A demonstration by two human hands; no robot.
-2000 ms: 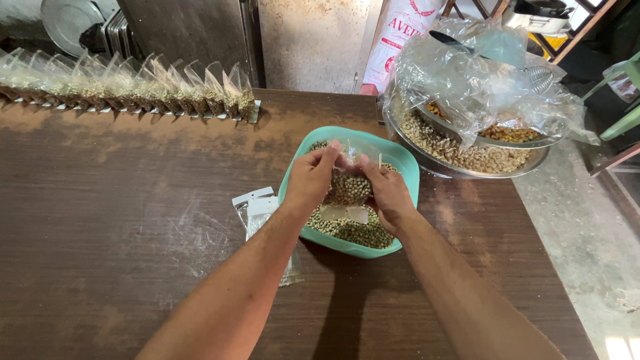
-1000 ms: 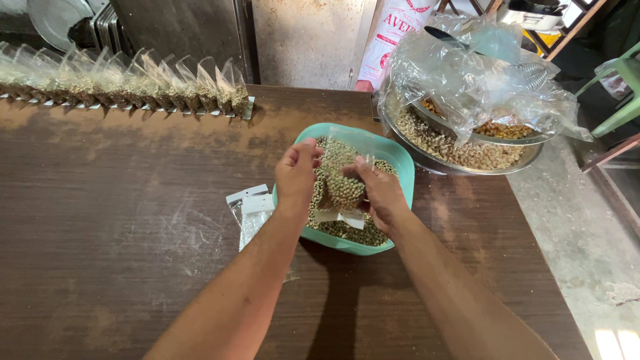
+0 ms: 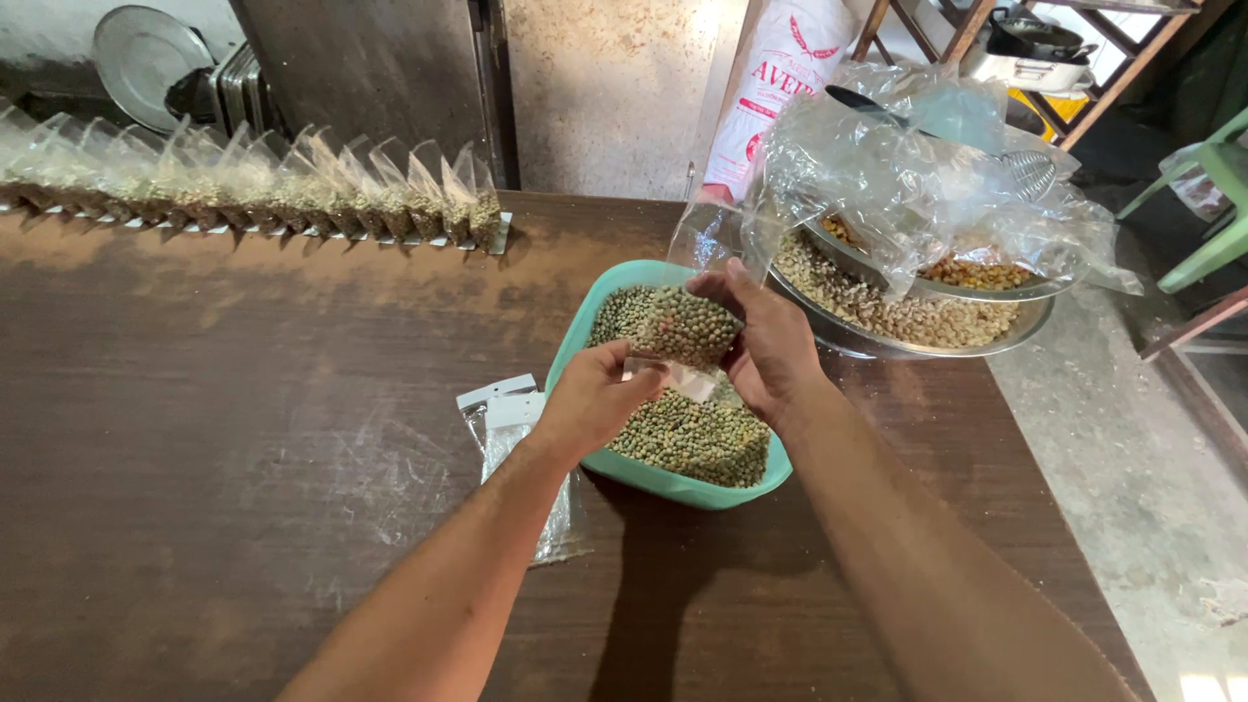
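A clear plastic bag partly filled with dried green peas or similar pulses (image 3: 687, 327) is held over a mint-green plastic tub (image 3: 570, 366). My left hand (image 3: 600, 400) pinches the bag's white end strip at the lower left. My right hand (image 3: 765, 341) is wrapped around the filled part from the right, and the bag's unfilled part extends away above the tub's far rim. Loose pulses (image 3: 697, 444) of the same kind lie in the tub. Flat clear bags with white header strips (image 3: 512, 409) rest on the table left of the tub, partly behind my left forearm.
Filled clear bags (image 3: 361, 200) stand in a row along the brown table's (image 3: 244, 390) far left edge. At the right back, a wide metal bowl (image 3: 1033, 327) of pale kernels carries a smaller metal bowl (image 3: 1053, 290) under plastic film (image 3: 877, 175). A printed sack (image 3: 775, 93) stands behind.
My left hand has moved from the bag's upper part down to its white end strip. My right hand has shifted up along the bag's right side. The bag now tilts, its unfilled part pointing away.
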